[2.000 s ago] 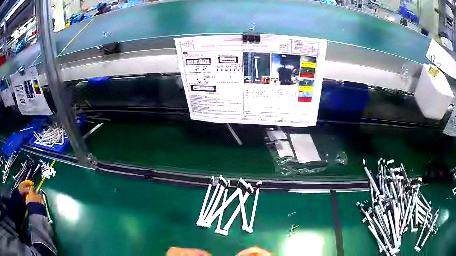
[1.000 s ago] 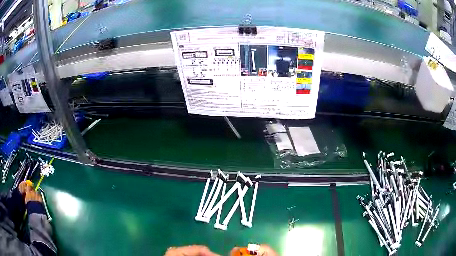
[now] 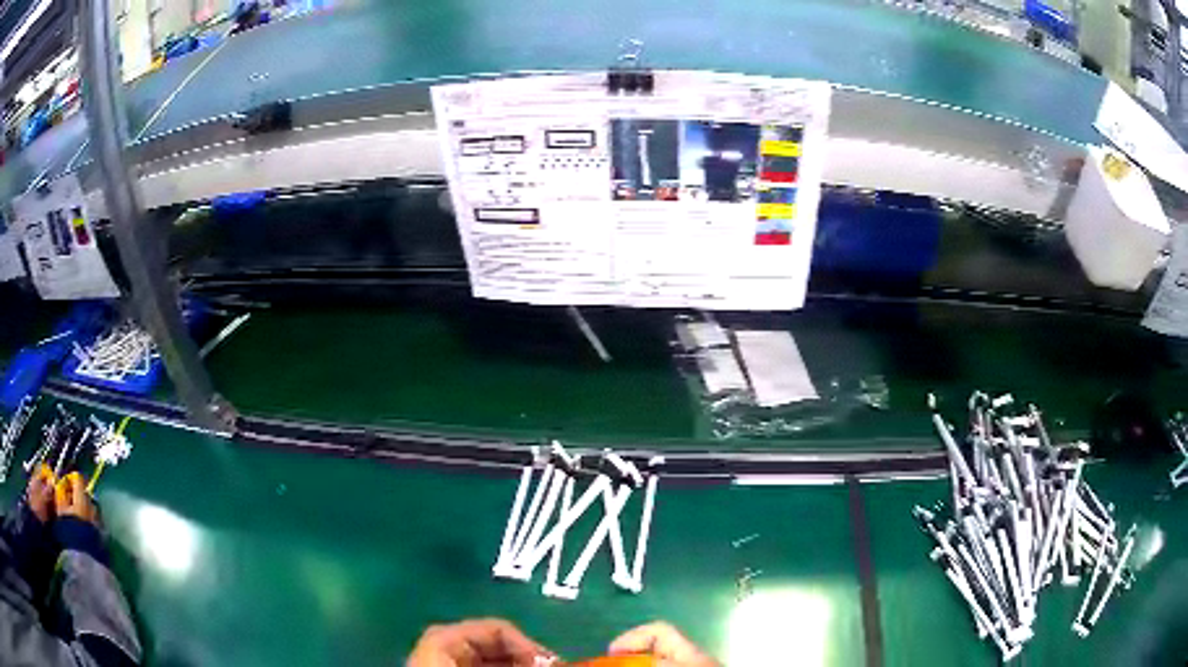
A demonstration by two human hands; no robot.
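My left hand (image 3: 477,644) and my right hand (image 3: 662,642) are close together at the bottom edge, mostly cut off. Orange (image 3: 615,661) shows at my right fingers; finger covers or a tool, I cannot tell. A tiny pale spot shows between the hands, too small to make out, and any held part is hidden. A few white cable assemblies (image 3: 573,528) lie fanned and crossed beyond my hands, their dark upper ends against the rail. A large tangled cable pile (image 3: 1023,534) lies at the right.
A dark metal rail (image 3: 391,447) crosses behind the green mat (image 3: 313,560). An instruction sheet (image 3: 632,196) hangs above a clear bag (image 3: 769,378) with white cards. A neighbour's hands (image 3: 63,493) work at far left near a blue tray (image 3: 117,362). A white box (image 3: 1114,224) hangs upper right.
My hands show a little more at the bottom edge and closer together. The white block seen at my right fingers no longer shows clearly. The view has shifted slightly; the cable groups look unchanged.
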